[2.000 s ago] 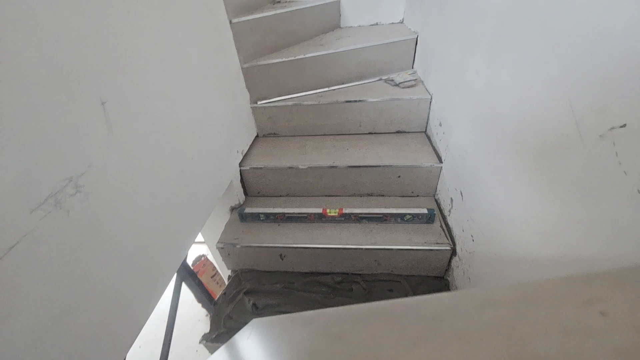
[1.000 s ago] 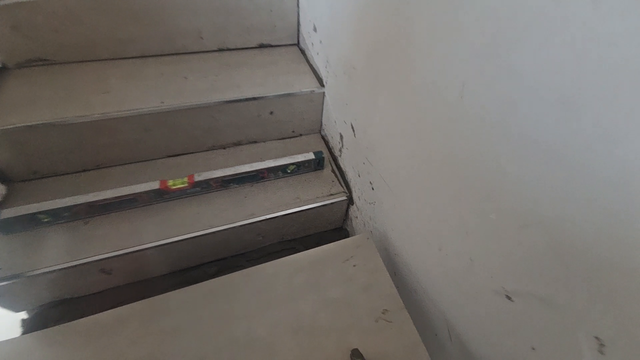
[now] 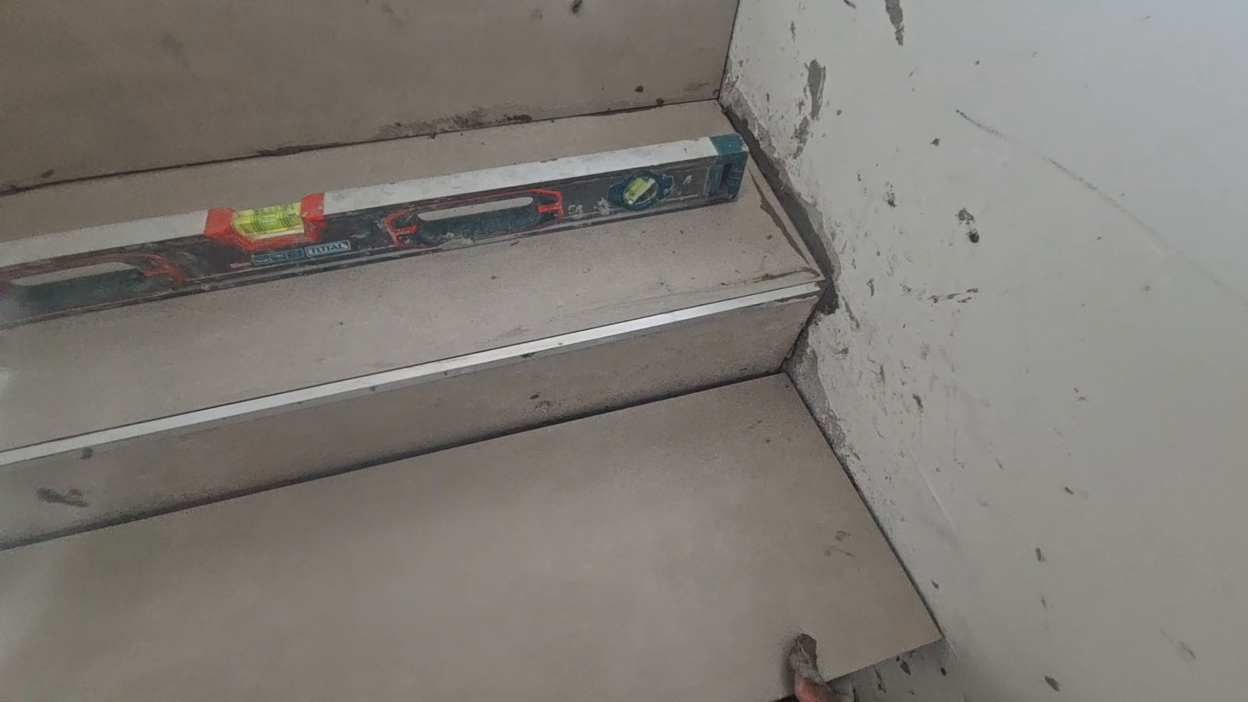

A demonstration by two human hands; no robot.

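A large grey-beige stair tile (image 3: 468, 556) lies across the bottom of the view, its back edge along the foot of the riser. At its front edge, low and right of centre, shows the mortar-stained thumb of my right hand (image 3: 817, 675), which grips the tile; the rest of that hand is below the frame. My left hand is out of view. On the tread above, a spirit level (image 3: 468, 210) with a red-framed yellow-green vial rests on its narrow side, its right end near the wall.
A white wall (image 3: 1053, 322) with mortar splashes and scuffs rises on the right, close beside the tile's right edge. A metal edge trim (image 3: 439, 366) runs along the nose of the step above. Another riser (image 3: 361, 78) stands behind the level.
The tile has come in over the dark mortar bed, which showed as a strip between tile and riser one second ago and is now covered. The view has moved much closer to the steps.
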